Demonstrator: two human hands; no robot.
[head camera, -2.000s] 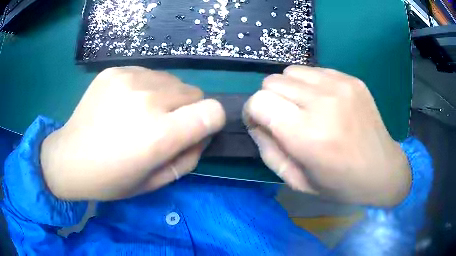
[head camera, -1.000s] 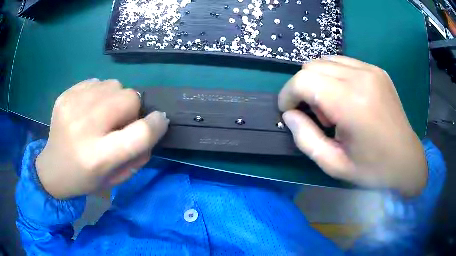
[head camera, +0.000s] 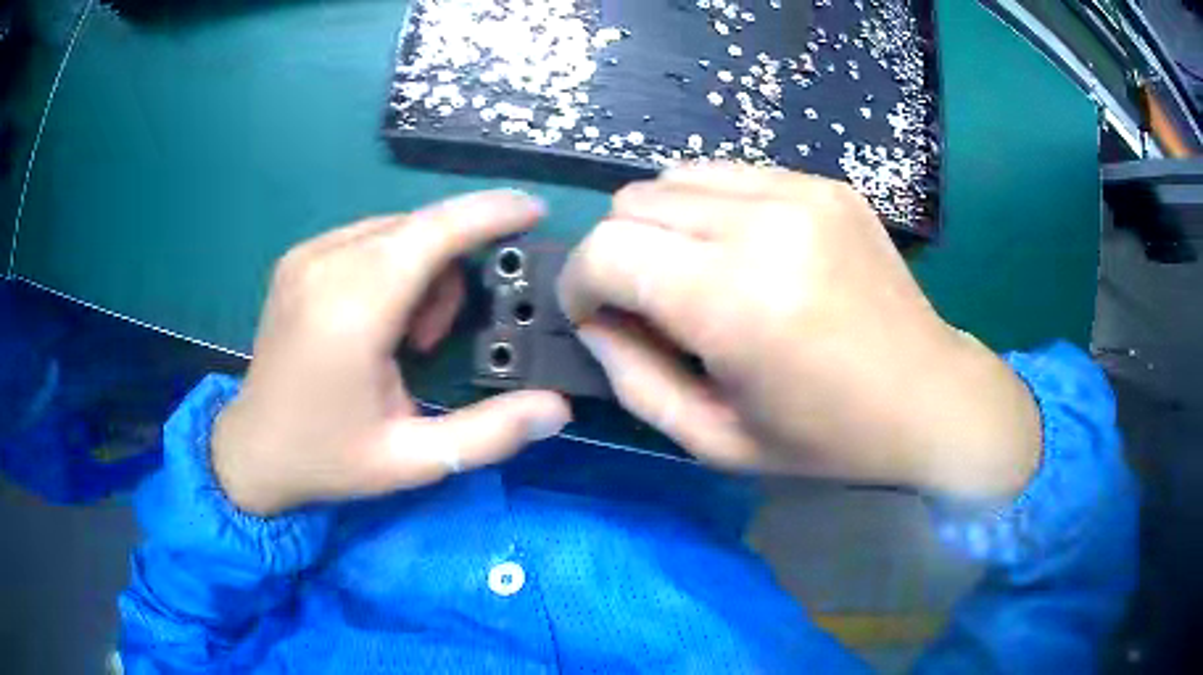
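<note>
The black bar-shaped housing (head camera: 544, 351) lies at the mat's near edge. Its left end shows two metal-ringed holes, one above the other, with a dark hole between them. My left hand (head camera: 376, 356) is around this end, fingers and thumb apart, index finger above its far edge and thumb by its near edge; no grip shows. My right hand (head camera: 778, 317) is over the housing, fingers curled and thumb on its top face; it hides the rest of the bar, and what its fingertips hold cannot be seen.
The shallow black tray (head camera: 647, 79) with many scattered shiny fasteners (head camera: 495, 59) is just beyond my hands, its near rim close to my right knuckles. The green mat (head camera: 224, 158) lies under it. Metal rails (head camera: 1055, 59) run at the upper right.
My left hand has opened from its closed hold on the housing's left end. My right hand has moved left along the bar. The tray appears further right in the shifted view.
</note>
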